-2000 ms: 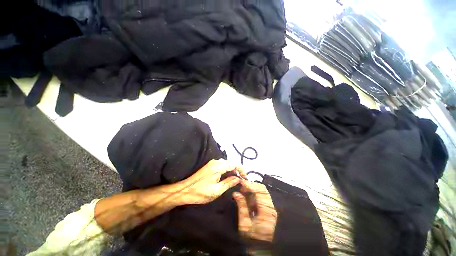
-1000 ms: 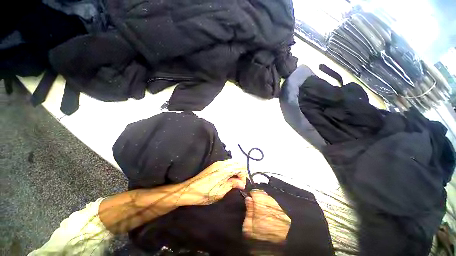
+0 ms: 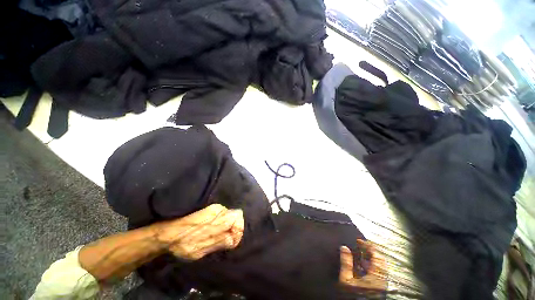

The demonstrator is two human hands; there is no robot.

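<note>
A dark hooded jacket (image 3: pixel 287 252) lies on the pale table directly in front of me, its rounded hood (image 3: pixel 161 170) at the left. My left hand (image 3: pixel 208 231) is closed in a fist on the fabric just below the hood. My right hand (image 3: pixel 363 266) is at the jacket's lower right, with dark cloth between its thumb and fingers; its lower part is cut off by the picture's edge. A thin dark drawstring (image 3: pixel 277 184) loops on the table above the jacket. No zip slider can be made out.
A large heap of dark jackets (image 3: pixel 193 47) covers the upper left, with straps hanging over the table's edge. A second dark garment with a curved grey band (image 3: pixel 331 111) lies at right. Folded garment stacks (image 3: pixel 422 53) stand at upper right. Speckled floor (image 3: pixel 47 193) shows at left.
My hands were together at the jacket's middle and have moved apart, left hand toward the hood, right hand to the lower right. The jacket front between them now lies more spread out.
</note>
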